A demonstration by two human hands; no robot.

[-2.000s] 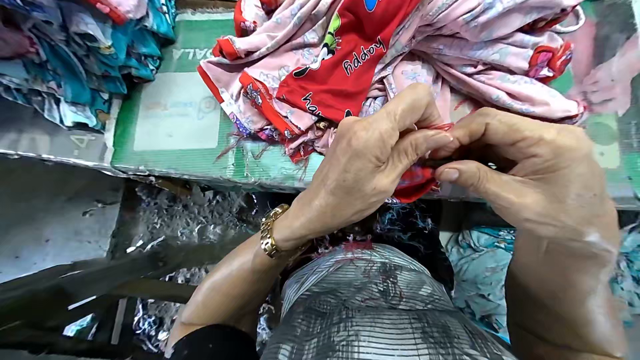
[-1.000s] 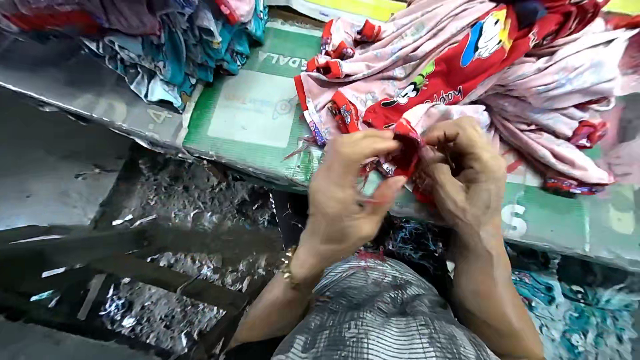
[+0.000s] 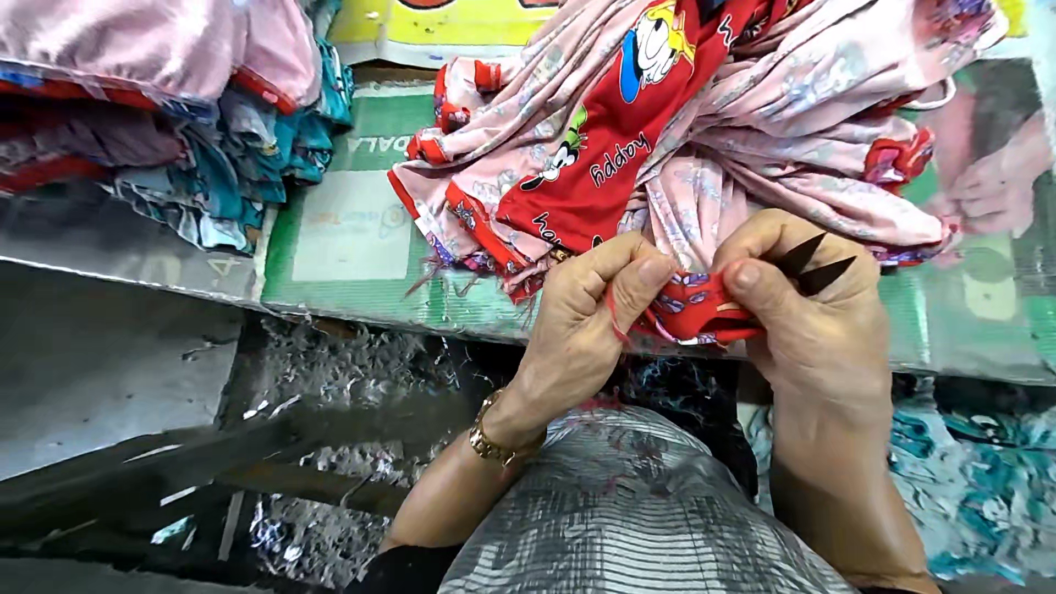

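My left hand [image 3: 598, 305], with a gold watch at its wrist, pinches the red patterned edge [image 3: 697, 305] of a pink garment, and a red thread hangs by its thumb. Between thumb and finger my right hand [image 3: 796, 289] grips the same edge from the other side. Two dark pointed blades of thread snips [image 3: 813, 264] stick out of my right hand, spread apart; their handle is hidden in the palm. Beyond the hands lies a heap of pink garments [image 3: 709, 124] with red trim, on top a red panel [image 3: 610, 157] with cartoon figures and writing.
The green printed sheet [image 3: 363, 289] covers the table, its front edge near my lap. A pile of pink and teal garments [image 3: 190, 124] stands at the left. Thread scraps [image 3: 355, 363] litter the area below the table, where dark bars cross at lower left. Teal fabric [image 3: 957, 495] lies at lower right.
My hands have come apart a little, with the red edge now stretched between them. The snips' blades now show at my right hand. The view has shifted.
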